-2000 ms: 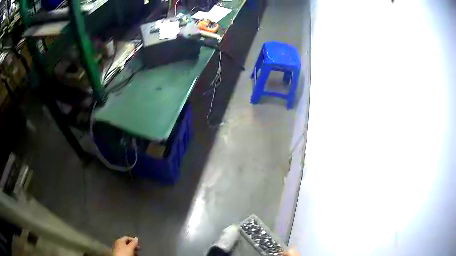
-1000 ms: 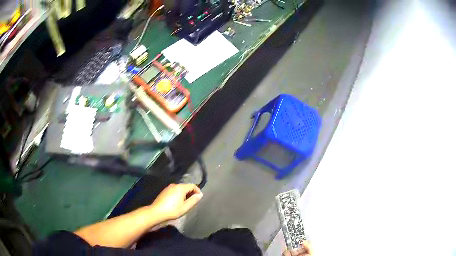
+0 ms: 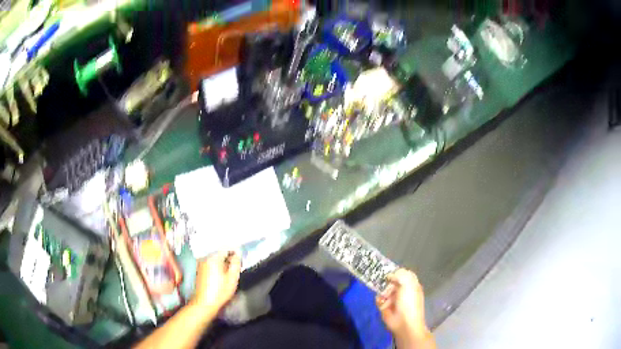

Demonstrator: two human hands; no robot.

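Observation:
My right hand [image 3: 402, 307] holds a clear shallow parts tray [image 3: 357, 256] by its near end. The tray is filled with tiny silver and black components and is held in front of the bench's front edge. My left hand [image 3: 219, 278] is at the near edge of a white paper sheet [image 3: 235, 210] on the green bench. Its fingers are curled; blur hides whether they hold anything. The picture is blurred.
A black equipment box [image 3: 262, 146] stands behind the paper. A pile of small coloured parts [image 3: 347, 126] lies right of it. An orange multimeter [image 3: 151, 255] and a grey box [image 3: 85, 279] are at the left. The blue stool [image 3: 368, 310] is partly hidden below the tray.
The view has moved along the bench to the paper and black box. The blue stool is now at my lap. The tray has come up beside the bench edge, and my left hand is at the paper.

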